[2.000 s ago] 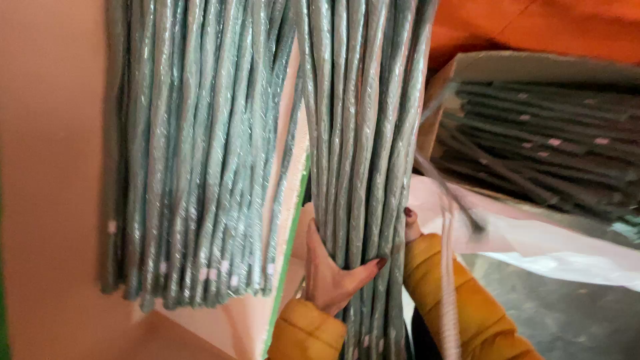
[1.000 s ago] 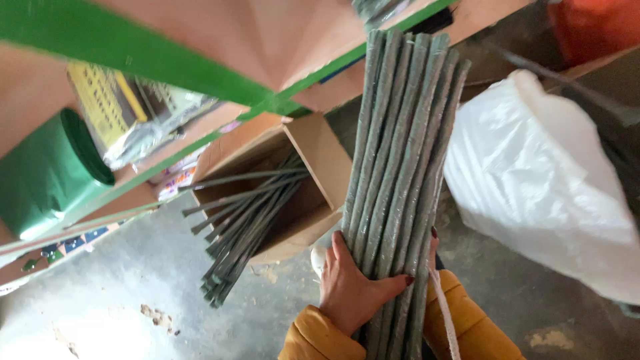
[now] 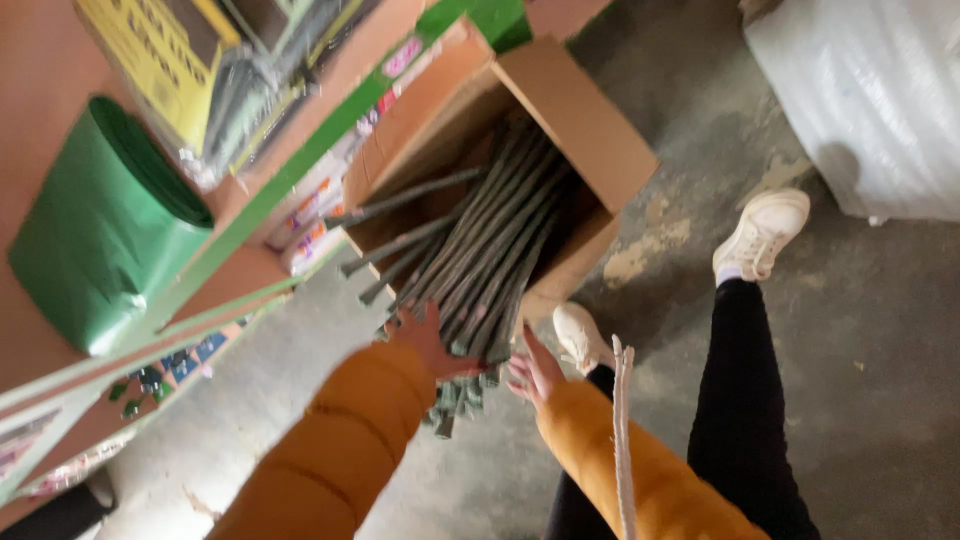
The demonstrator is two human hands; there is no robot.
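Long thin dark green-grey sticks, apparently wrapped in clear film (image 3: pixel 487 247), lie in a bundle in an open cardboard box (image 3: pixel 577 120), their near ends sticking out over its edge. My left hand (image 3: pixel 431 341), fingers spread, lies over the left side of these ends; whether it presses on them is hard to tell. Just right of the ends is my right hand (image 3: pixel 536 367), its fingers apart and nothing in it. More stick ends show below my left hand.
Shelving with a green edge (image 3: pixel 300 161) runs along the left, holding a folded green plastic sheet (image 3: pixel 112 232) and plastic-wrapped packs (image 3: pixel 202 82). A white plastic-wrapped bundle (image 3: pixel 870 97) stands at upper right. My shoes (image 3: pixel 765 229) are on the concrete floor beside the box. A white cord hangs near my right forearm.
One second ago both hands held a bundle of sticks upright in front of me; now sticks lie in the box and my hands have come apart at their near ends. The view has shifted.
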